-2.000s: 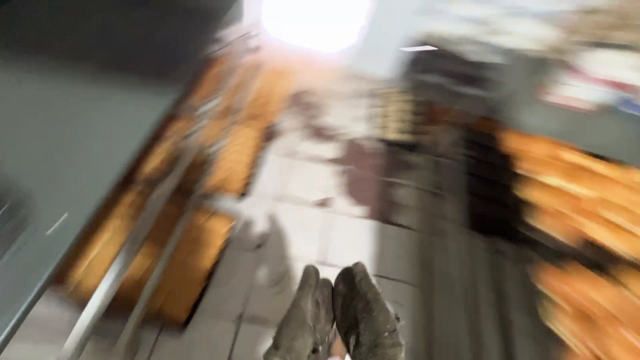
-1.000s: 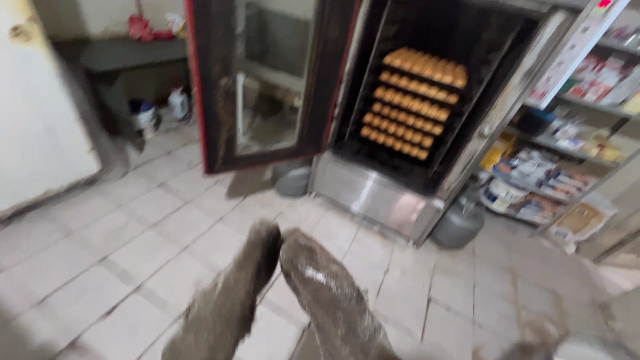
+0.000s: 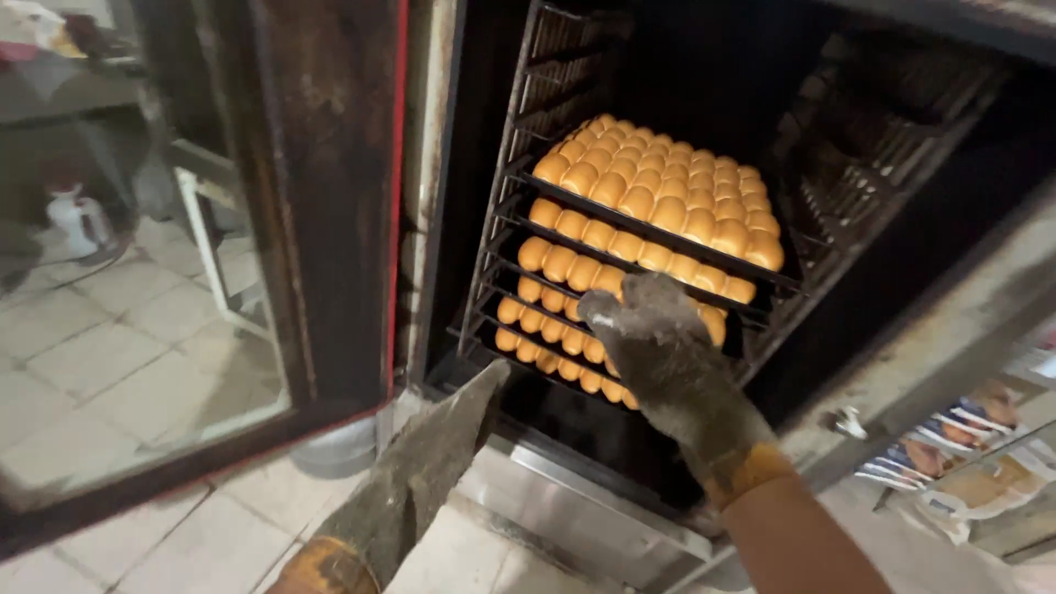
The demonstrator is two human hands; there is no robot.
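Observation:
Dark, soiled oven gloves cover both hands. My right hand (image 3: 660,338) reaches into the open rack oven, in front of the middle trays; whether its fingers touch a tray cannot be told. My left hand (image 3: 437,462) is lower and to the left, by the oven's bottom edge, its fingers together and pointing up toward the rack. Golden bread rolls (image 3: 660,181) cover the top loaded baking tray (image 3: 660,231). Several more trays of rolls (image 3: 561,330) sit beneath it on the metal side rack (image 3: 507,157).
The oven door (image 3: 330,206), with its glass pane and red edge, stands open at the left. A metal door catch (image 3: 850,422) juts from the right frame. Shelves with packaged goods (image 3: 940,437) are at the right. A grey rounded object (image 3: 334,450) stands on the tiled floor.
The view has come much closer to the oven. My hands, side by side before, are now apart, the right one raised in front of the trays.

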